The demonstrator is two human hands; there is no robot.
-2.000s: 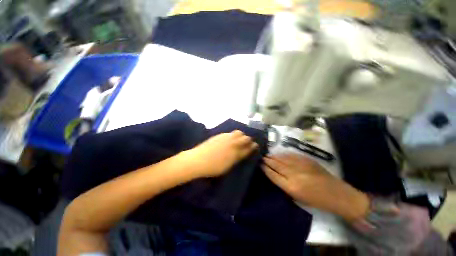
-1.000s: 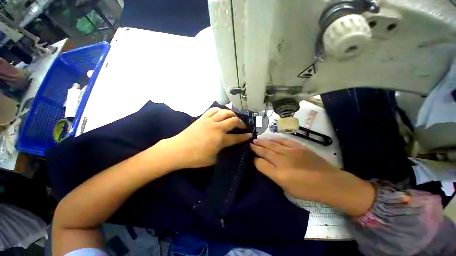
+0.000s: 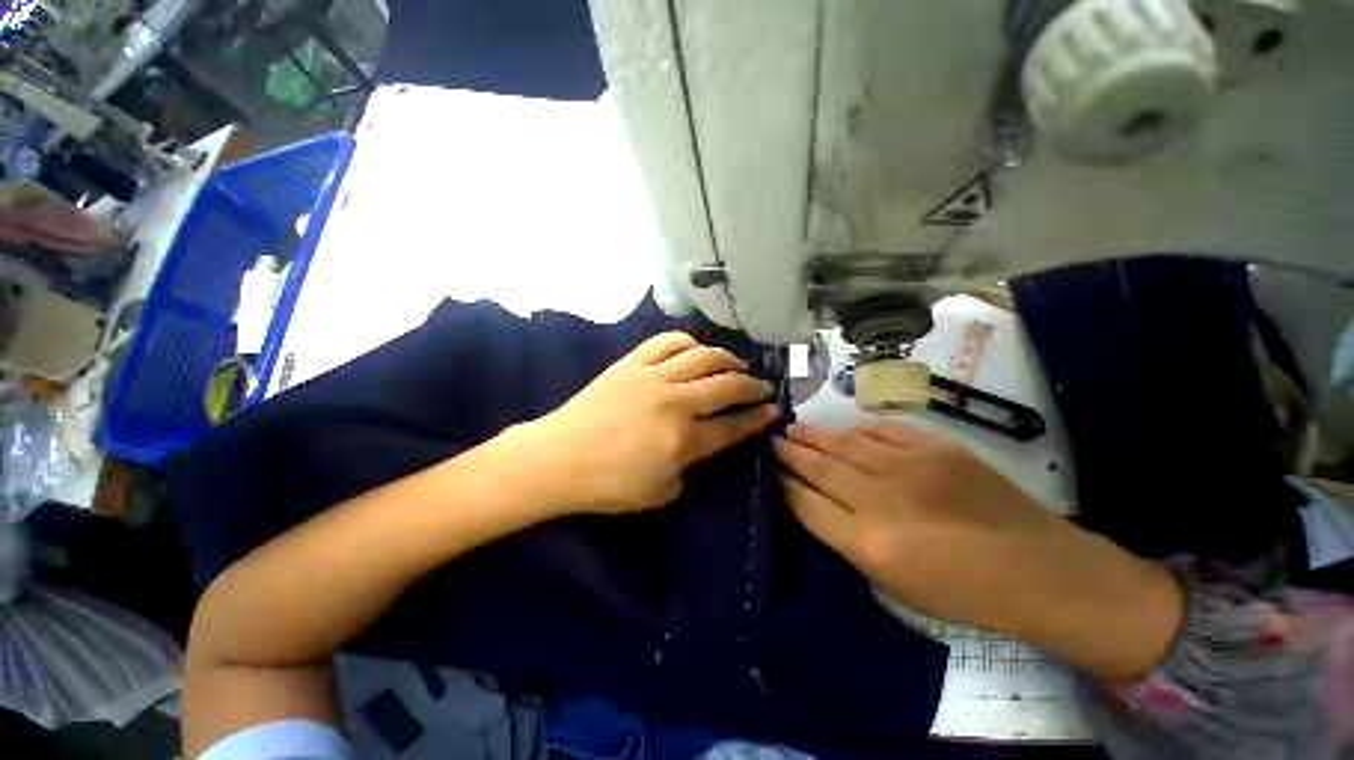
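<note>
A dark navy cut panel (image 3: 431,446) lies across the front of the white table and hangs over its front edge, with a light stitch line near its right part. My left hand (image 3: 653,423) presses on the panel just left of the presser foot (image 3: 787,361), fingers bent. My right hand (image 3: 891,498) lies flat, fingertips at the panel's right edge, close to my left fingertips. The cream sewing machine head (image 3: 891,134) stands above. The needle itself cannot be made out.
A blue basket (image 3: 305,290) with a tape roll stands at the left. A cream block (image 3: 893,385) and a black slotted piece (image 3: 988,407) lie right of the foot. Dark cloth (image 3: 1158,401) lies under the machine arm. More dark cloth (image 3: 490,48) lies at the back.
The view has moved closer to the machine head. Both hands stay at the presser foot on the panel. The stitch line on the panel now runs more upright.
</note>
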